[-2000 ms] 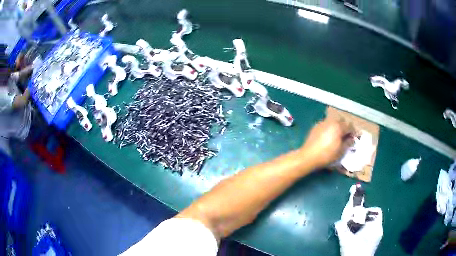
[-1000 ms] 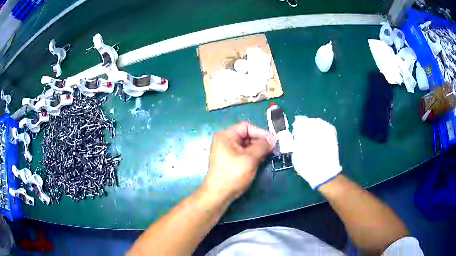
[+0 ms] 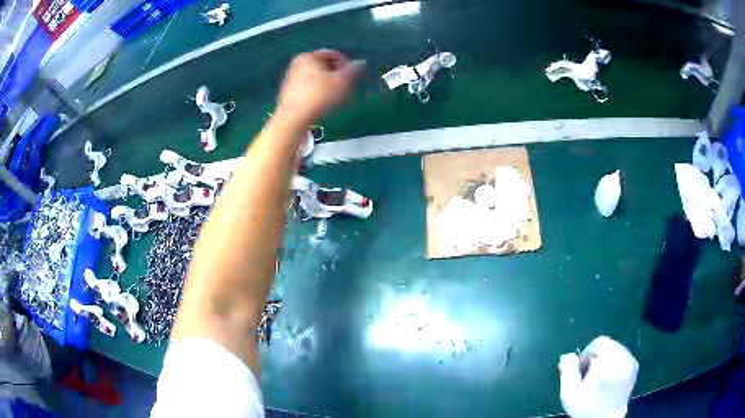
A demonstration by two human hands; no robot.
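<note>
My left hand, bare and blurred, is stretched over the dark green conveyor beyond the pale rail. Its fingers are bent, and I cannot tell if anything is between them. My right hand, in a white glove, is low at the right over the bench edge. Its fingers are loosely curled with a gap at the thumb, and nothing shows in it. A white-grey handle unit with a red tip lies right of my left forearm. Several more lie at the left. The forearm partly hides the heap of small metal parts.
The cardboard bears white grease. Right of it are a white teardrop-shaped bottle, a dark phone and crumpled white cloth. A blue bin stands left. Handle units lie on the conveyor beyond the rail.
My left hand has left the unit between my hands and reached far forward over the conveyor. My right hand has moved down and right, and the unit no longer shows at it. The view has shifted.
</note>
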